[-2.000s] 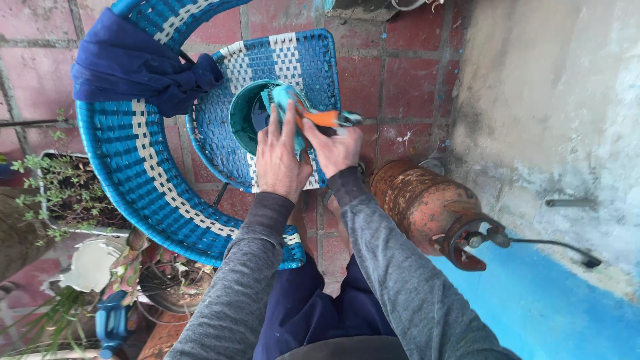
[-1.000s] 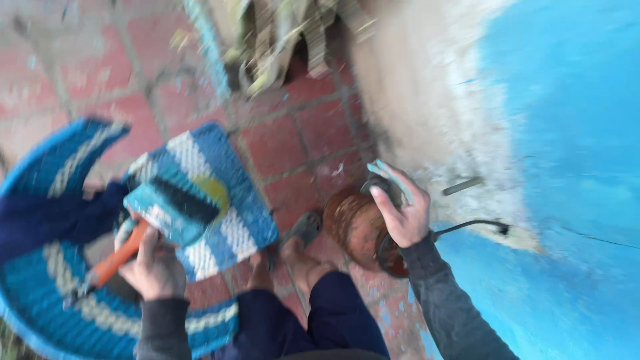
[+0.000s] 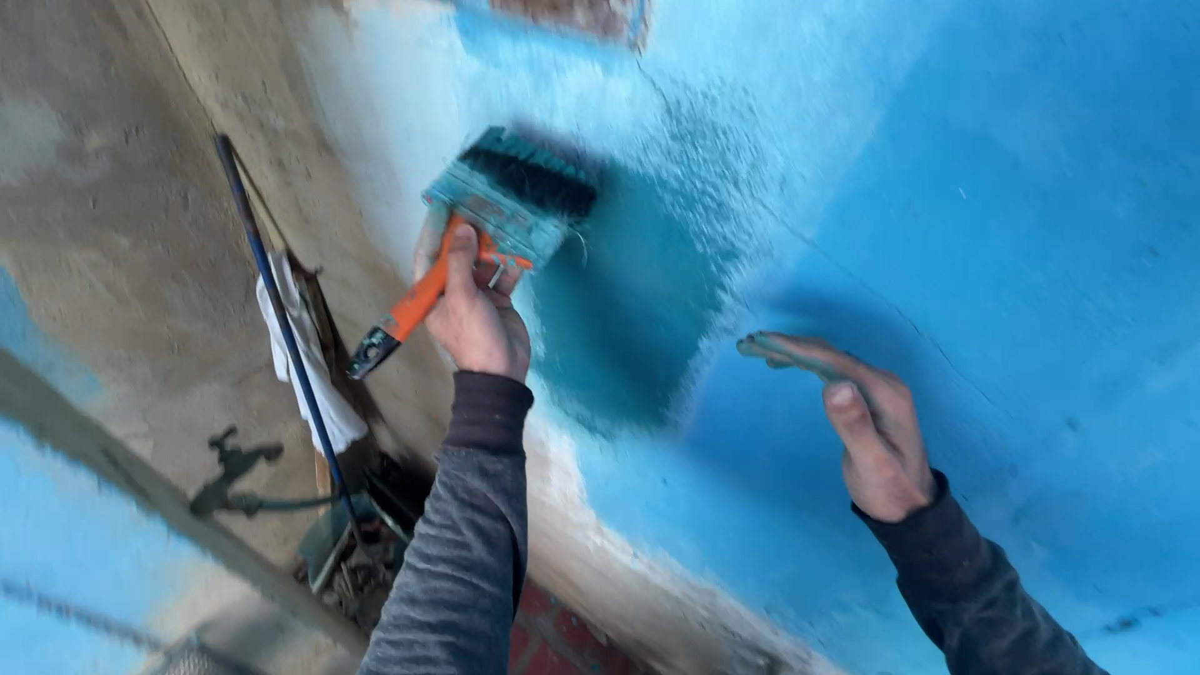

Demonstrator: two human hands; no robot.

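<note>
My left hand (image 3: 480,314) grips the orange handle of a wide paint brush (image 3: 506,211), which is coated in teal paint. The brush's dark bristles are at the wall (image 3: 937,234), at the upper left edge of a wet teal patch (image 3: 628,309). Around this patch the wall is light and mid blue, with bare plaster toward the left. My right hand (image 3: 877,422), with paint on its fingertips, is raised beside the blue wall to the right of the patch. It holds nothing, and its thumb stands apart from the fingers.
A blue pole (image 3: 281,319) leans at the left beside a hanging white cloth (image 3: 305,352). Below them are a metal tap (image 3: 230,469) with a hose and a heap of items in the corner. Red floor tiles (image 3: 562,637) show at the bottom. A thin crack runs across the wall.
The view has swung from the blue woven chair, the bucket and the rusty gas cylinder to the wall. Both hands were together over the bucket; now they are apart, the left with the brush at the wall.
</note>
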